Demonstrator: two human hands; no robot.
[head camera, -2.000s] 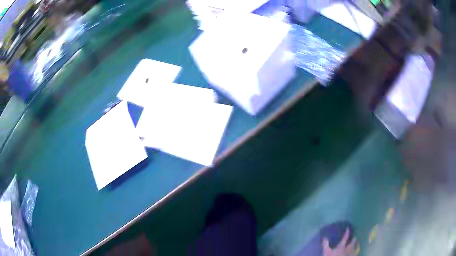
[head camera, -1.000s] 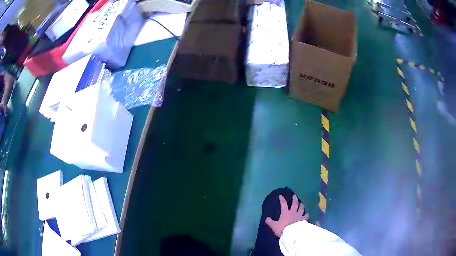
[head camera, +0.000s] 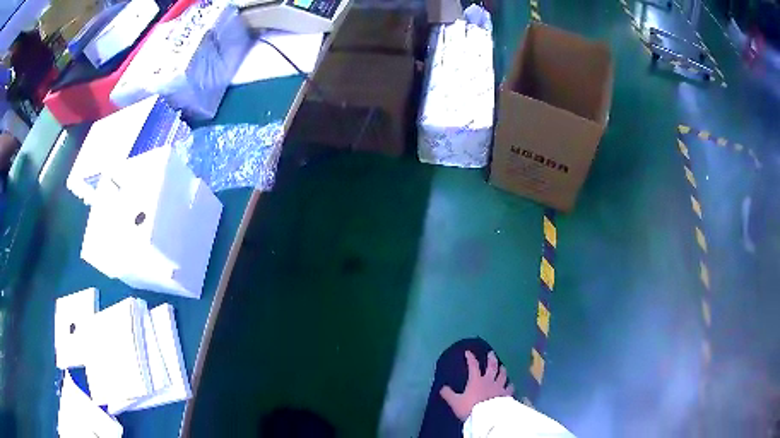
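My right hand (head camera: 479, 387) rests on my dark-clad knee at the bottom, fingers spread, holding nothing; a white sleeve covers the arm. My left hand is not in view. On the green bench (head camera: 224, 257) at the left stands a deep white box or stack with a small dark round mark (head camera: 128, 224). Nearer me lie a pile of white card inserts (head camera: 128, 355), a white insert card with a small dark hole (head camera: 79, 329), and another white piece (head camera: 84, 415) cut near the frame's lower edge. A clear plastic bag (head camera: 235, 154) lies at the bench edge.
Beyond are a white wrapped bundle (head camera: 184, 60), a red crate (head camera: 81, 101) and a scale (head camera: 295, 13). An open brown carton (head camera: 543, 145) and a long white wrapped block (head camera: 457, 98) stand on the floor by yellow-black tape (head camera: 544, 274). Part of a person shows far left.
The view has swung from the bench towards the floor at the right. My right hand stays on my knee; in the last second things have shifted only slightly in the picture.
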